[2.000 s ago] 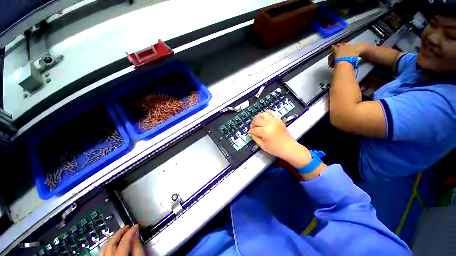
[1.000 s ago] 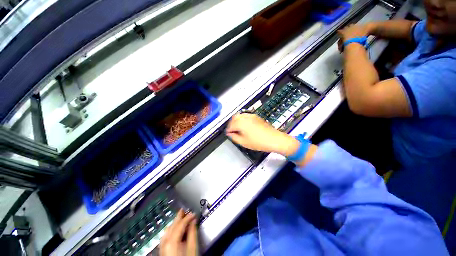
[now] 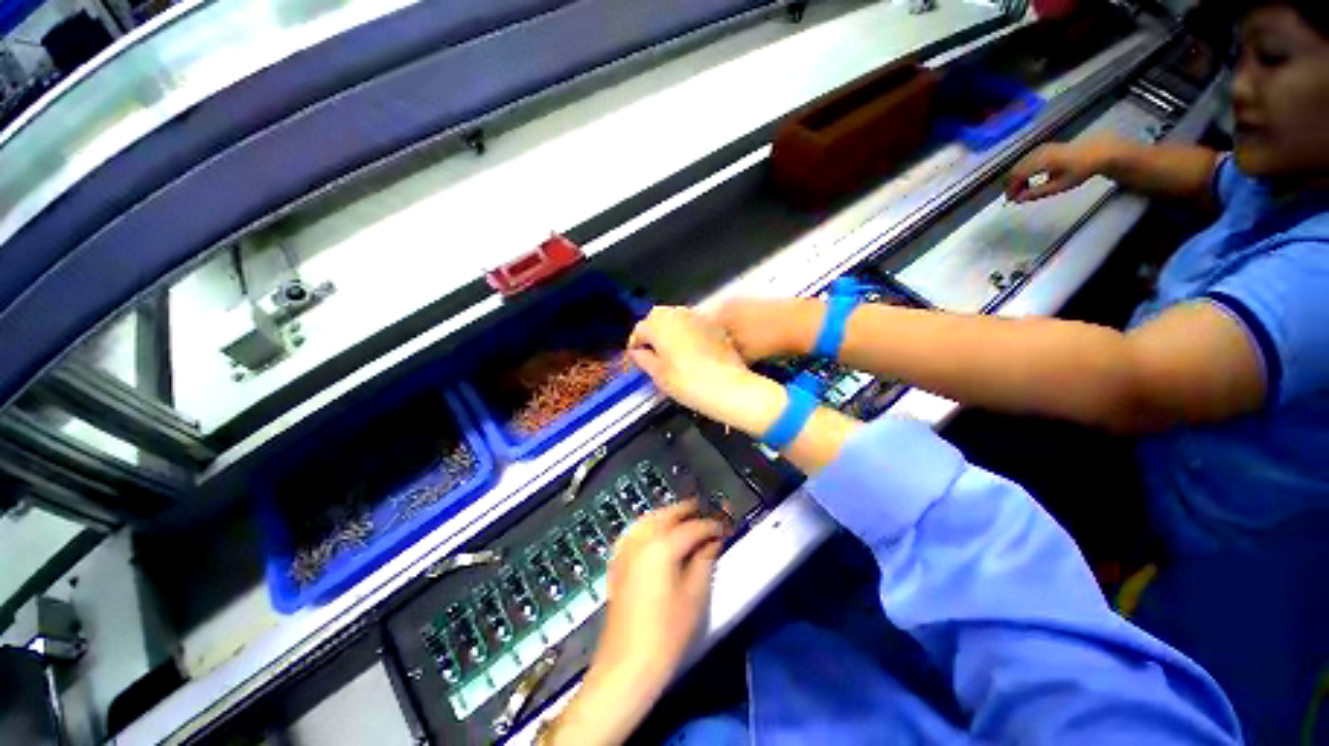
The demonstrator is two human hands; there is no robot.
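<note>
A green circuit board panel (image 3: 542, 583) with a row of repeated units lies in a black pallet (image 3: 401, 641) on the line. My left hand (image 3: 659, 576) is over the panel's right end, fingers bent at the pallet; whether they hold anything is hidden. My right hand (image 3: 697, 367), with a blue wrist strap, is at the right corner of the right-hand blue bin (image 3: 513, 445), fingertips together; I cannot tell if a component is between them. That bin holds orange leaded components (image 3: 566, 397). The left-hand blue bin (image 3: 299, 595) holds grey ones (image 3: 338, 539).
Another person's forearm (image 3: 977, 357) crosses from the right, its hand partly behind my right hand, above a second panel (image 3: 845, 382). Their other hand (image 3: 1052, 172) is farther along the conveyor. A red holder (image 3: 536, 267) and a brown box (image 3: 853, 139) stand behind.
The near pallet has moved right along the line, closing the gap. My left hand has moved up and right. My right hand is now beside the bin corner. The other person's arm has reached in.
</note>
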